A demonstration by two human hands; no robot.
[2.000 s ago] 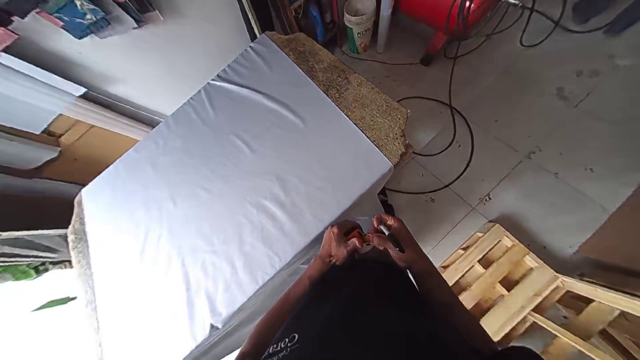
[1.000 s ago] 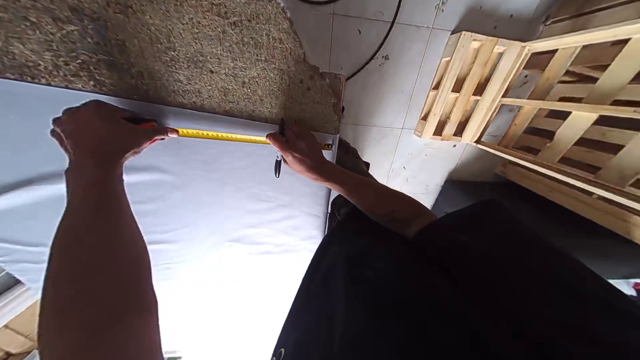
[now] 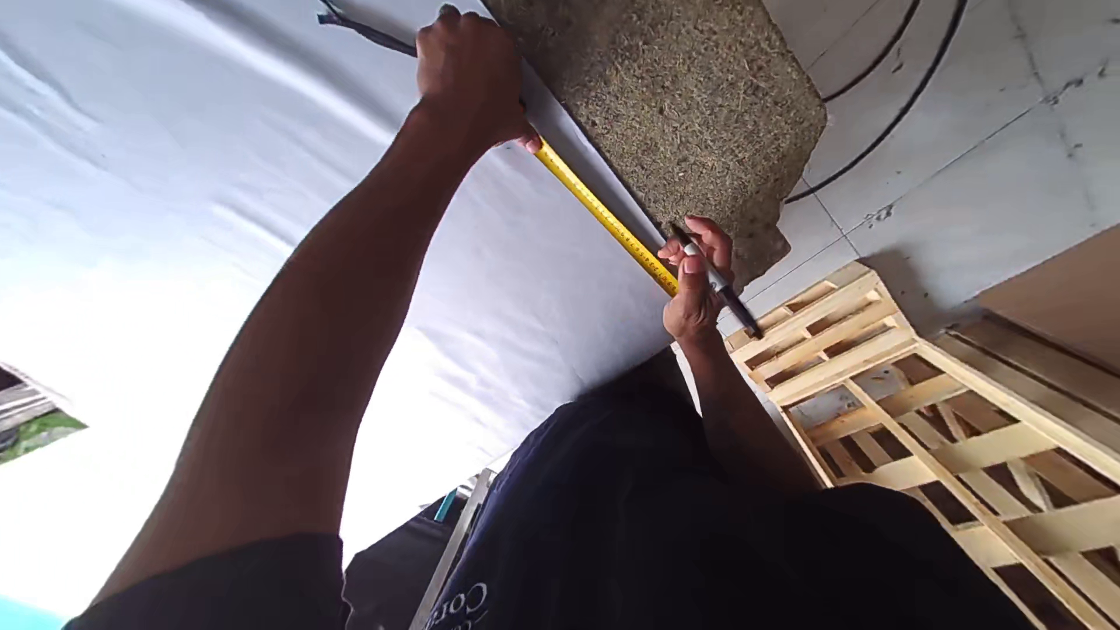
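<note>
A yellow tape measure blade lies extended along the edge of a light grey fabric sheet, which covers much of a rough chipboard-like panel. My left hand is closed at the blade's upper end; the tape's case is hidden under it, and a dark strap-like piece sticks out at its left. At the blade's lower end, near the panel's corner, my right hand holds a marker pen with a grey barrel and black ends. The thumb presses the pen against the fingers, and the blade runs up to this hand.
Pale wooden pallet-like frames stand on the tiled floor at the right. A black cable curves over the floor beyond the panel's corner. Brown boards lie at the far right.
Two seconds ago both hands were together near my body at the sheet's edge. One second ago they were apart with the blade stretched between them. The view has turned and moved strongly.
</note>
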